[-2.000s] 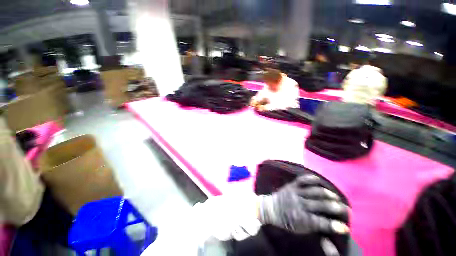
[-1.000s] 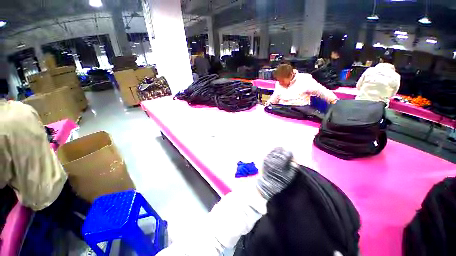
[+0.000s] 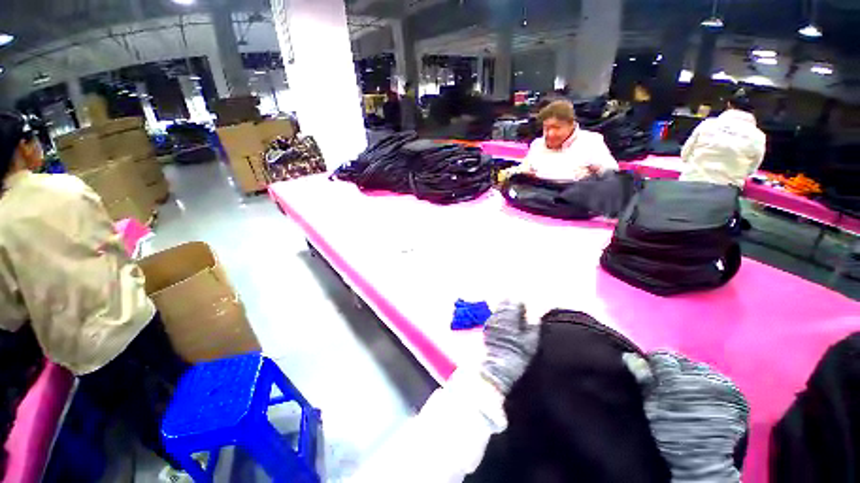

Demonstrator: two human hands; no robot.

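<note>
A black backpack (image 3: 585, 396) stands at the near edge of the pink table, its rounded top up and its lower part cut off by the picture's bottom edge. My left hand (image 3: 509, 344), in a grey striped knit glove, holds the upper left edge of the backpack. My right hand (image 3: 696, 415), in the same kind of glove, lies on the right side of the backpack with its fingertips at the fabric near the top; whether it grips is unclear. A crumpled blue cloth (image 3: 471, 314) lies on the table beside my left hand.
Stacked backpacks (image 3: 671, 236) stand on the pink table (image 3: 377, 250), with another dark pile (image 3: 820, 424) at the right edge. A black heap (image 3: 415, 170) and a person (image 3: 569, 151) are at the far side. A blue stool (image 3: 222, 401), cardboard box (image 3: 198, 302) and another person (image 3: 75, 264) are left.
My right hand has come into view on the backpack's right side. My left hand has shifted slightly down along the left edge. The person at left shows more fully.
</note>
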